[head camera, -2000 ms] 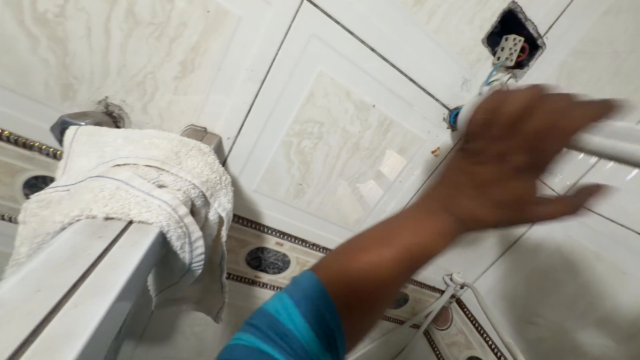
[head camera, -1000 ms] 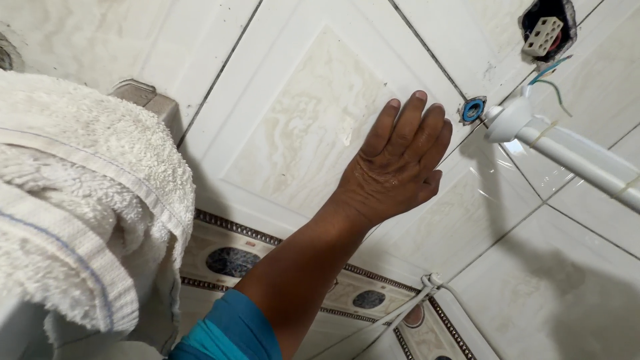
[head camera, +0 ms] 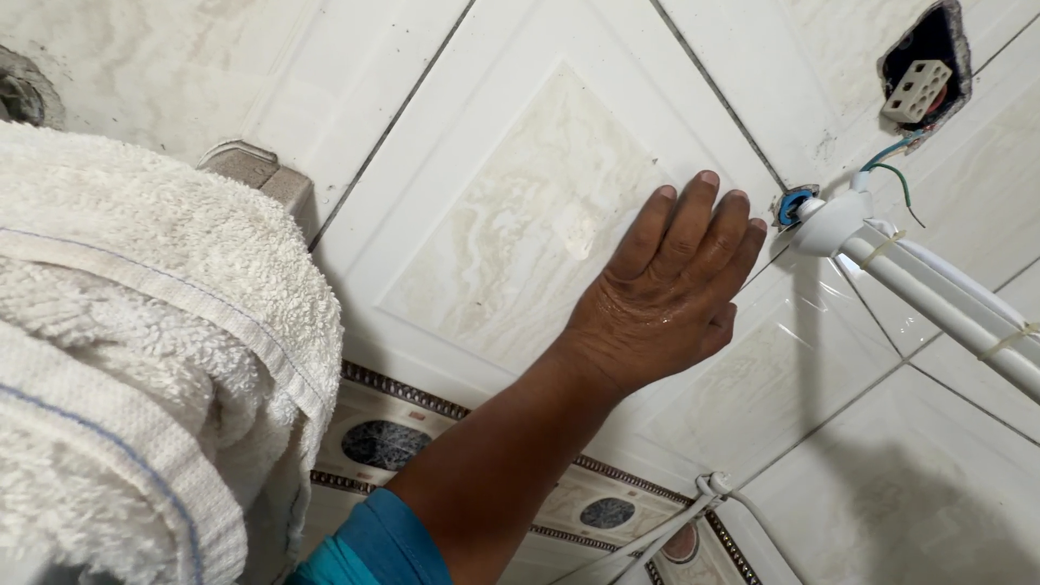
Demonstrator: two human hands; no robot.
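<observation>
My left hand lies with its fingers stretched against a marbled wall tile, holding nothing. Just right of its fingertips, a blue-edged hole sits in the wall. The end of a white tubular fixture, with a flared collar, stands next to that hole. Loose green and blue wires come out near the collar. Above them, a terminal block rests in a rough dark wall opening. My right hand is out of view.
A white towel covers something on the left. Beside it a grey-brown block-like piece meets the wall. White cords are knotted near the decorative tile border. A broken-edged hole shows at upper left.
My left hand has moved left from the fixture's end, where it was two seconds ago, onto the tile. The view has come closer to the towel.
</observation>
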